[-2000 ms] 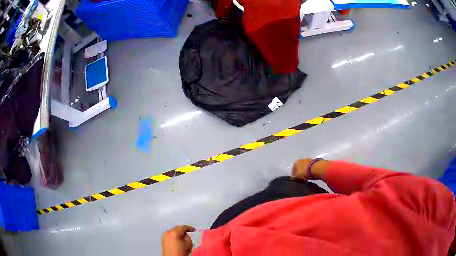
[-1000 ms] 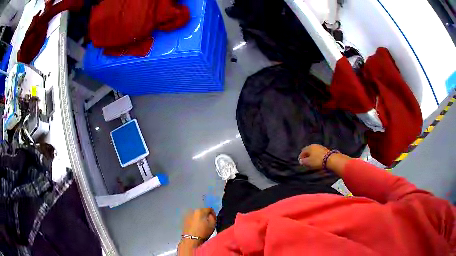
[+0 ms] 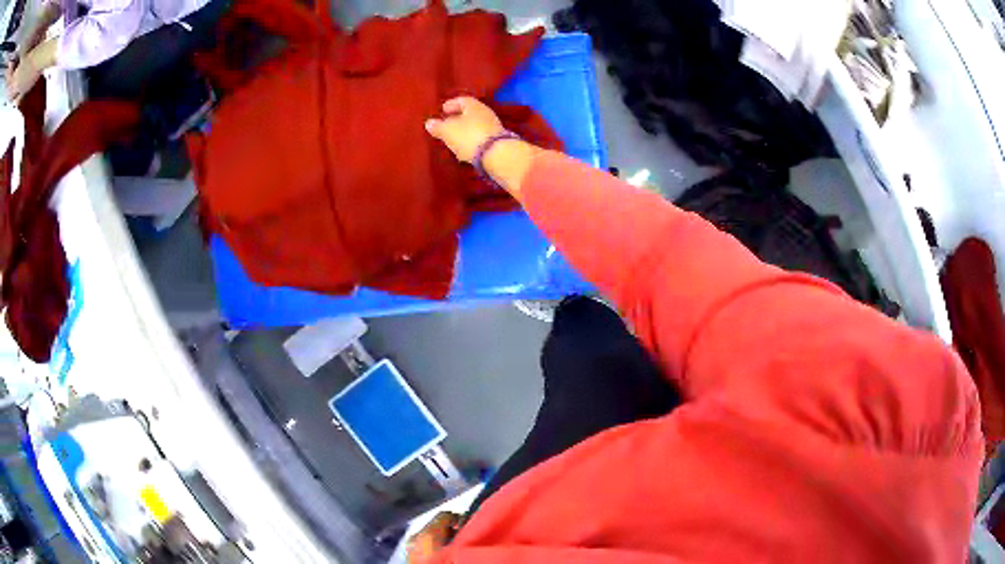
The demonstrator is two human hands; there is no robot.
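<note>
Dark red garment pieces (image 3: 331, 143) lie in a broad heap on top of the blue plastic crate (image 3: 518, 259). My right hand (image 3: 468, 127) is over the right part of the heap, fingers bent; whether it grips or touches the cloth I cannot tell. My left hand (image 3: 432, 538) is low at the bottom edge, small and mostly hidden by my sleeve and body, so its fingers cannot be made out.
A white machine table (image 3: 165, 342) curves along the left, with red cloth (image 3: 39, 253) on it. A blue pedal (image 3: 388, 416) is near the floor. Another person's sleeve (image 3: 127, 33) shows top left. Black cloth (image 3: 705, 88) lies right of the crate, beside another white table (image 3: 898, 198).
My view has moved forward to the crate, which is now closer. My right hand has moved from above the black cloth to the red heap. My left hand is now mostly hidden.
</note>
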